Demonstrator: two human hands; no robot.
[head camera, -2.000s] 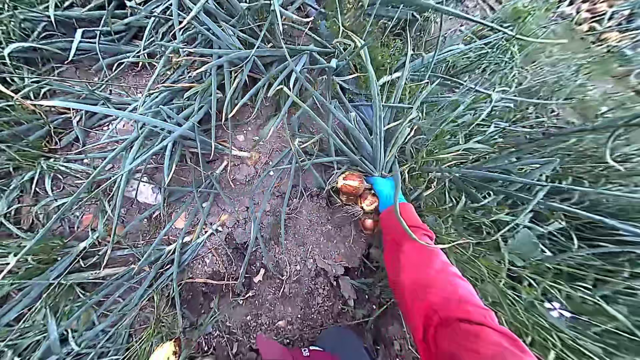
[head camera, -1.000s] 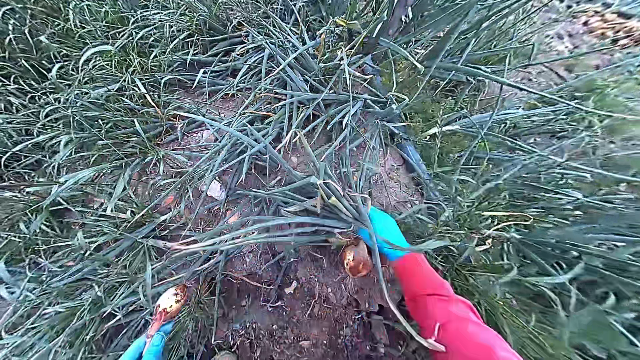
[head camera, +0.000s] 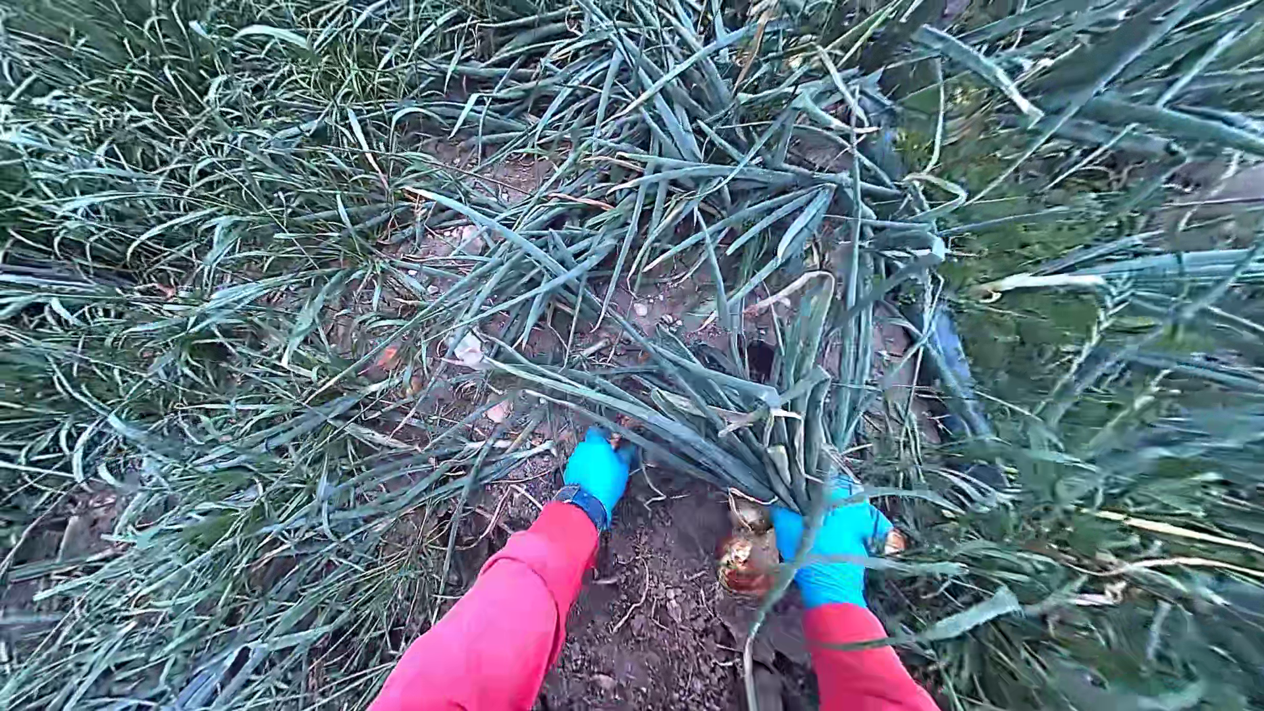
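Observation:
My right hand (head camera: 832, 538), in a blue glove, is closed around the leaf bases of a bunch of onions. A brown onion bulb (head camera: 748, 565) hangs at the left side of this hand, and part of another shows at its right edge. The long green onion leaves (head camera: 731, 425) fan up and to the left from the grip. My left hand (head camera: 597, 472), also blue-gloved, with a dark band at the wrist, reaches down to the soil to the left of the bunch. Its fingertips are hidden, so what it touches cannot be told.
Bare soil (head camera: 652, 612) with thin roots lies between my arms. Dense grass (head camera: 197, 247) grows on the left, and more green growth stands on the right. Onion leaves lie across the ground ahead. A pale stone (head camera: 468, 350) and a dark strip (head camera: 953, 365) show on the ground.
My left hand has moved up and right from the lower left; the onion seen in it a second ago no longer shows there. My right hand still holds the bunch, now lower in view.

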